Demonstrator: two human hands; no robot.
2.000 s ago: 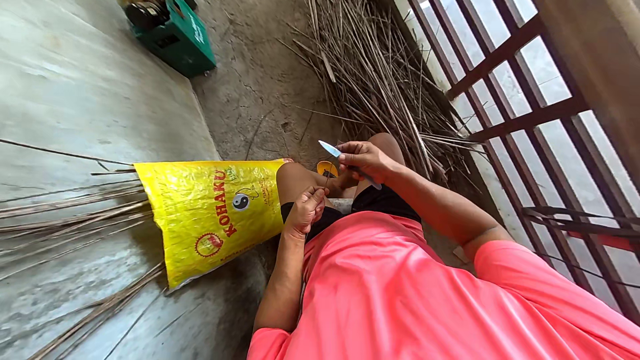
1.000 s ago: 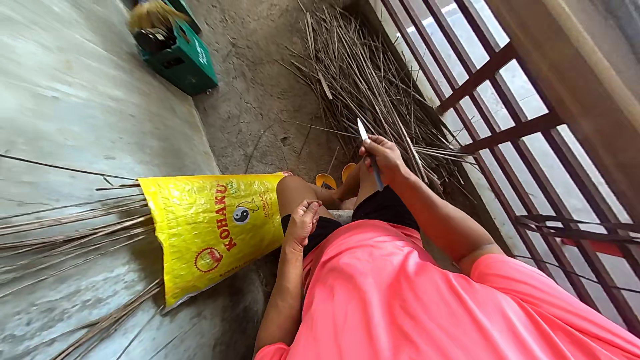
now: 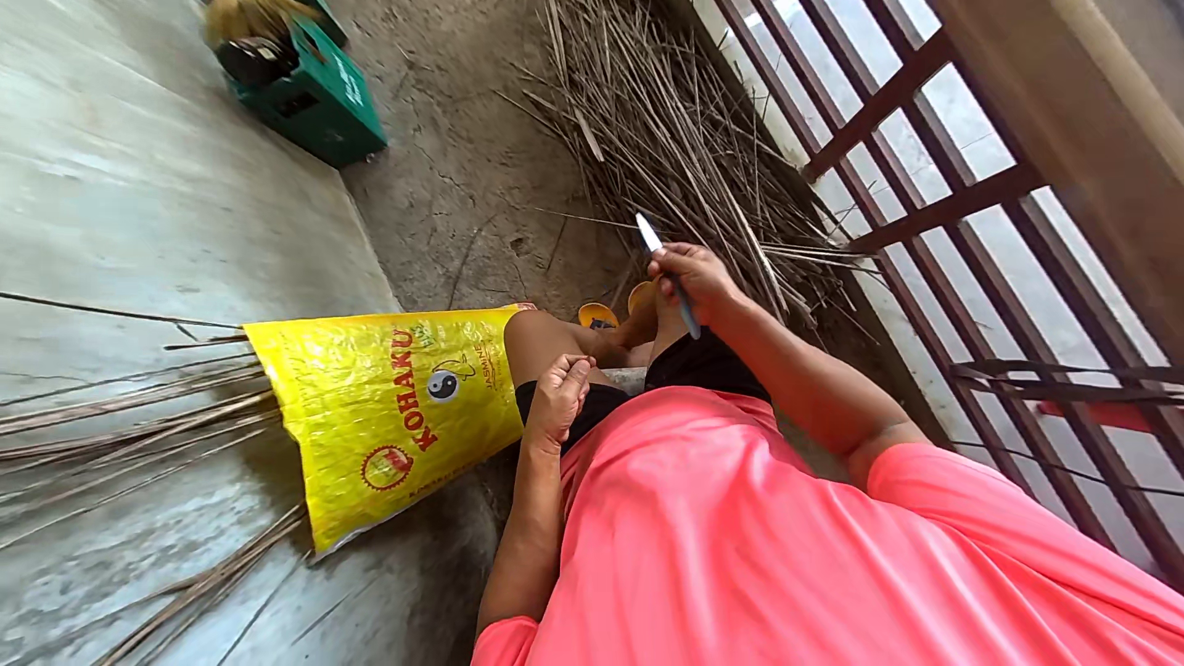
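A knife (image 3: 650,233) with a short pale blade and a blue-grey handle is in my right hand (image 3: 696,277), above my thigh, its blade pointing up and to the left in the view. My left hand (image 3: 561,398) is curled over my other thigh with thumb and fingertips pressed together; whether something thin is between them cannot be told. Beside that thigh a yellow plastic sack (image 3: 370,407) lies over dry sticks (image 3: 139,407), whose ends stick out past its left edge.
A heap of thin dry stalks (image 3: 684,139) covers the ground by a barred metal grille (image 3: 925,194). A green plastic crate (image 3: 324,102) stands at the upper left, near the edge of the smooth concrete surface (image 3: 166,185). Yellow footwear (image 3: 598,314) shows below my legs.
Two seconds ago my hands were close together over my lap. Now they are farther apart, the knife still in my right hand.
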